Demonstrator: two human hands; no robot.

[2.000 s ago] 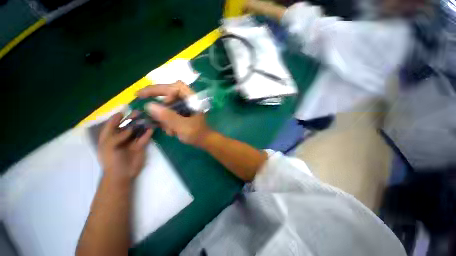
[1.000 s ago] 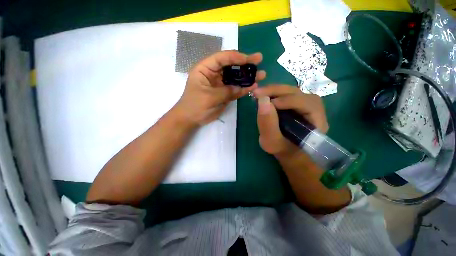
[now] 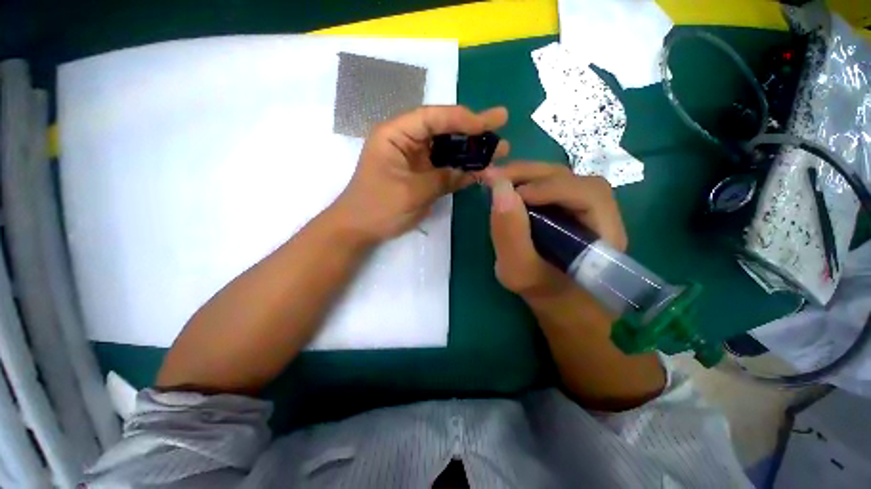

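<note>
My left hand [image 3: 387, 172] holds a small glossy black housing [image 3: 464, 151] between thumb and fingers, above the right edge of the white foam sheet [image 3: 191, 210]. My right hand [image 3: 549, 224] holds a glue dispensing syringe [image 3: 606, 272] like a pen, with black contents and a clear-grey rear section. Its green winged cap [image 3: 657, 323] points down and right. The syringe tip is at the lower side of the housing, partly hidden by my fingertips; I cannot tell whether it touches. A grey mesh-like square sheet [image 3: 379, 94] lies on the foam beyond my left hand.
Torn wiping paper [image 3: 584, 110] with black specks lies on the green mat [image 3: 669, 229]. At right are a looped air hose [image 3: 669, 81], a round black item [image 3: 733, 194], a speckled white cover [image 3: 788, 215] with a thin dark stick [image 3: 824, 220], and clear plastic [image 3: 845, 105]. Foam trays [image 3: 43, 248] stand at left.
The view has swung back from a tilted, blurred angle to straight over the work. Over the last second, the housing has turned slightly in my left hand, and the syringe's rear has shifted slightly.
</note>
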